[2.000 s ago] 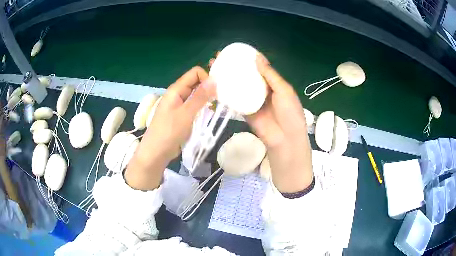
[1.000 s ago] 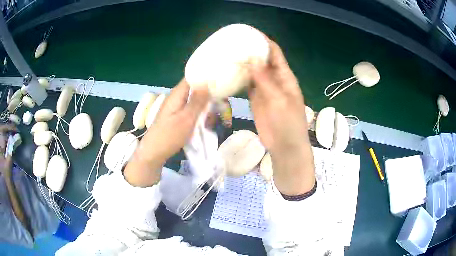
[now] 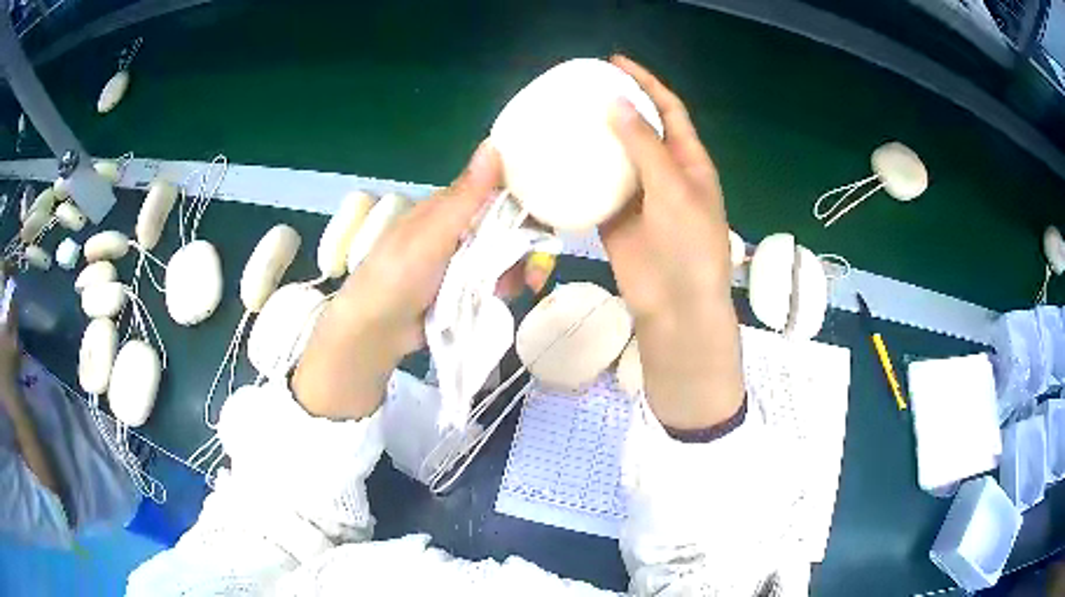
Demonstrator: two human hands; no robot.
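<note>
A cream oval corded unit (image 3: 572, 142) is held up over the belt's near edge, its broad face towards me. My right hand (image 3: 677, 192) grips its right side, thumb on the face. My left hand (image 3: 415, 262) holds its lower left side, with a white cloth (image 3: 467, 315) hanging below beside white cords. A small yellow tip (image 3: 538, 268) shows near the left hand's fingers. Another round unit (image 3: 572, 336) lies below on a printed form (image 3: 566, 461).
Several corded units (image 3: 193, 282) lie at left; two stand together (image 3: 788, 286) at right. Units ride the green belt (image 3: 747, 105). A yellow pen (image 3: 889, 371), white pad (image 3: 954, 420) and clear boxes (image 3: 978, 533) lie right. Another person's arm (image 3: 29, 408) shows left.
The held unit has turned from a tilted pose to show its broad round face, and moved slightly right. The unit at right on the belt has shifted further right.
</note>
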